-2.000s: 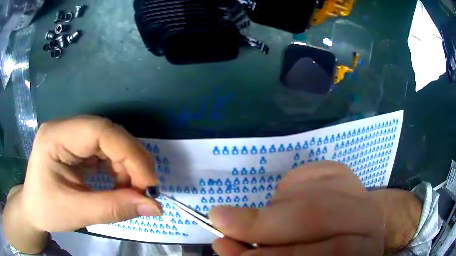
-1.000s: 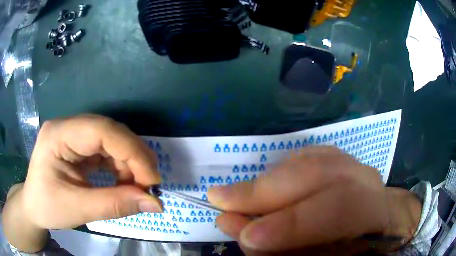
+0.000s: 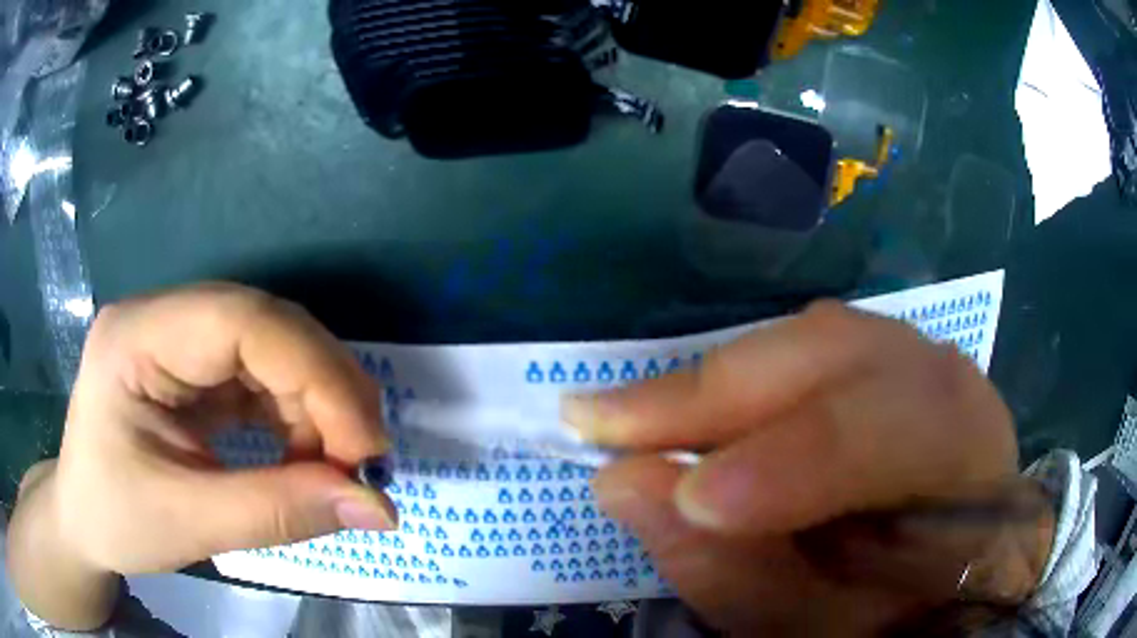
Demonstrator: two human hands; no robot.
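Observation:
My left hand (image 3: pixel 225 436) pinches a tiny dark and silver component (image 3: pixel 373 472) between thumb and forefinger, above the left part of the white release sheet. My right hand (image 3: pixel 798 461) is blurred by motion and holds slim tweezers (image 3: pixel 530 442) pointing left. Their tips are too blurred to make out, and cannot be seen touching the component. The release sheet (image 3: pixel 474 389) lies nearest me under both hands, with rows of tiny blue stickers and bare stretches. Part of it is hidden by my hands.
Loose silver-black components (image 3: pixel 147 87) lie at the upper left. A ribbed black module stack (image 3: pixel 461 75) stands at the top, a second stack (image 3: pixel 705 31) to its right. A single dark module (image 3: pixel 764 168) with an orange tail lies below. White paper (image 3: pixel 1060 119) is far right.
My right hand has risen and moved slightly right with the tweezers, which pointed at the component before and are now blurred. My left hand has barely moved and still pinches the component.

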